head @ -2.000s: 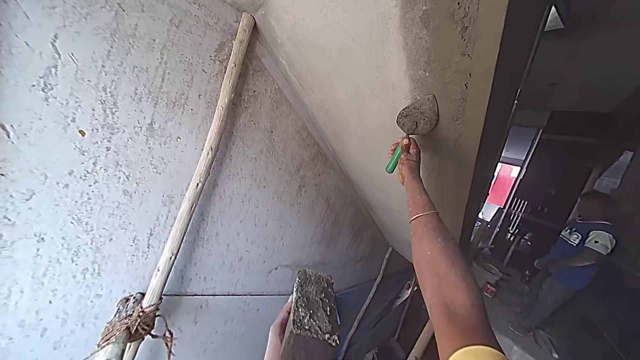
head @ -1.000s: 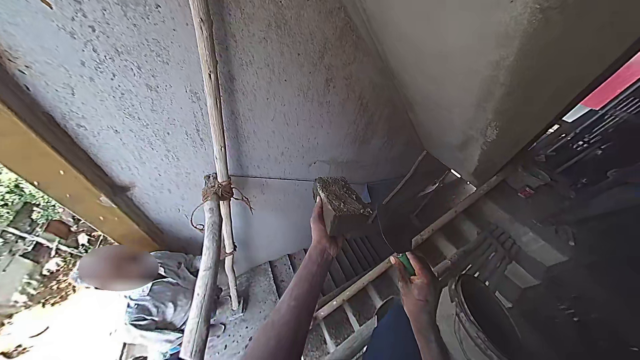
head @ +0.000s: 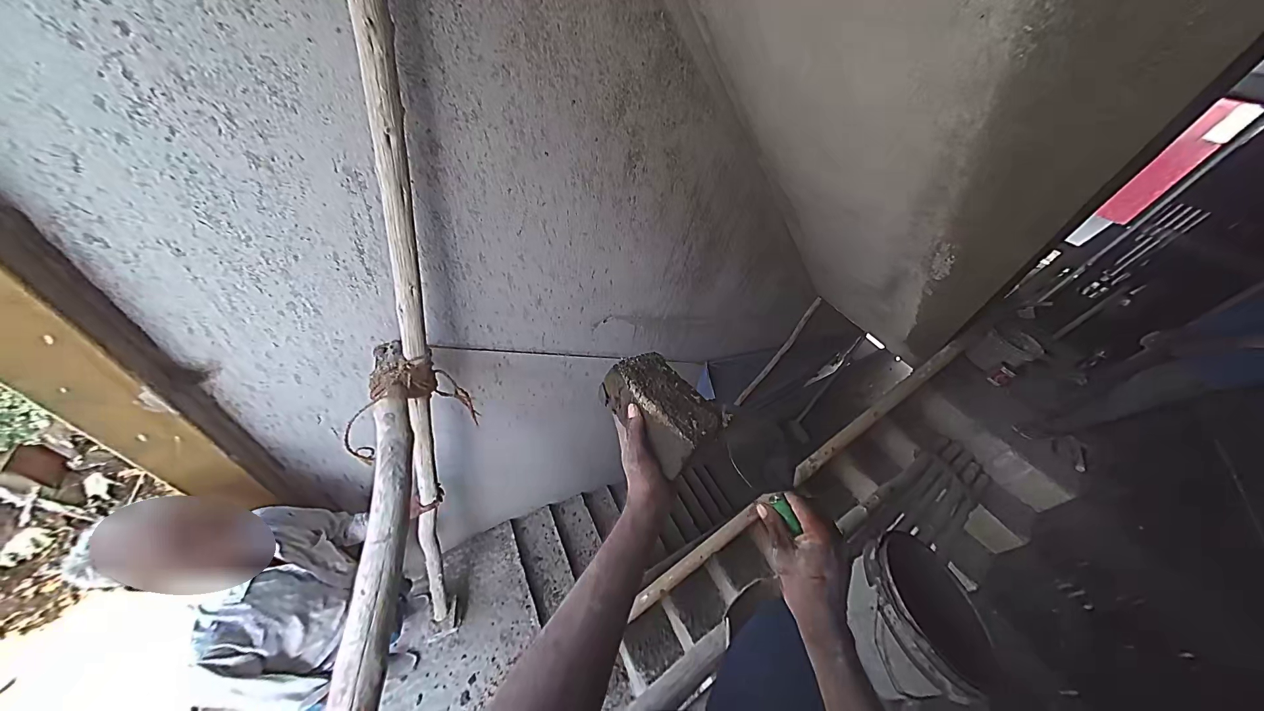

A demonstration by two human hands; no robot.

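Note:
My left hand (head: 644, 459) grips a rough, mortar-crusted wooden block or float (head: 664, 405) from below and the left, raised in front of the lower wall. The green handle (head: 785, 513) of a trowel is closed in my right hand (head: 805, 553), a little lower and to the right. The trowel's dark blade (head: 755, 449) is hard to make out against the shadow, close to the right end of the block. Above is a grey plastered wall (head: 573, 178), meeting a sloping plastered face (head: 869, 128) at a corner.
Wooden poles (head: 395, 168) tied with rope (head: 405, 378) stand at left. Concrete stairs (head: 553, 553) descend below, crossed by a wooden pole (head: 696, 563). A bucket (head: 923, 622) stands at lower right. One person (head: 267, 622) is at lower left; another person's blue clothing (head: 1220, 341) shows at right.
My right hand with the trowel has come down from the sloping plastered face to near the block in my left hand. The view has swung downward and left.

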